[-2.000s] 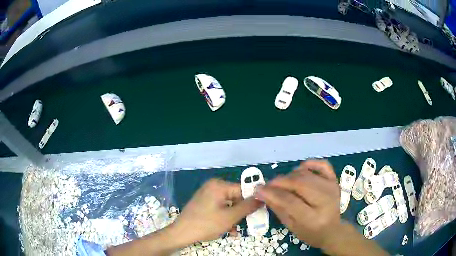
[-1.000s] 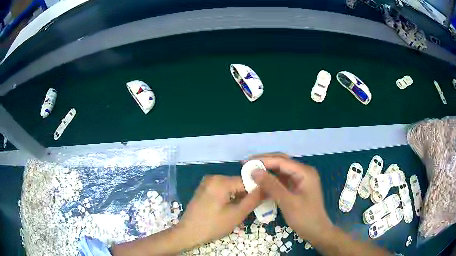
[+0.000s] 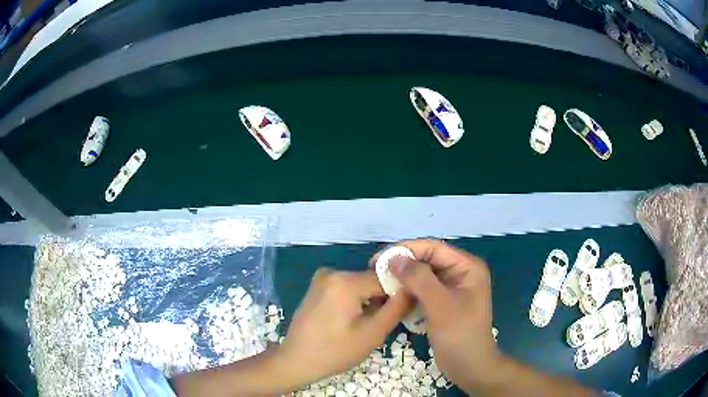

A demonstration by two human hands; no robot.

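My left hand (image 3: 338, 314) and my right hand (image 3: 450, 302) meet in front of me around a white chassis base (image 3: 393, 270). The base's rounded upper end shows between the fingers, with my right thumb pressed on it. The middle is hidden by my fingers, and a small white part of the lower end shows below them. My left fingers grip it from the left side. Whether a small insert is between the fingertips cannot be seen. A heap of small white inserts (image 3: 376, 372) lies just below my hands.
A clear plastic bag (image 3: 186, 271) spills white pieces at left. A pile of bases (image 3: 602, 322) and a pinkish-beige parts bag (image 3: 683, 264) lie at right. Beyond the pale side rail (image 3: 466, 215), the green belt (image 3: 341, 167) carries printed shells (image 3: 265, 132) and bases. A grey post (image 3: 31, 194) slants at left.
The shells and bases on the belt have moved right. The base in my hands was upright with its dark windows showing; now those are covered and my hands wrap closer around it.
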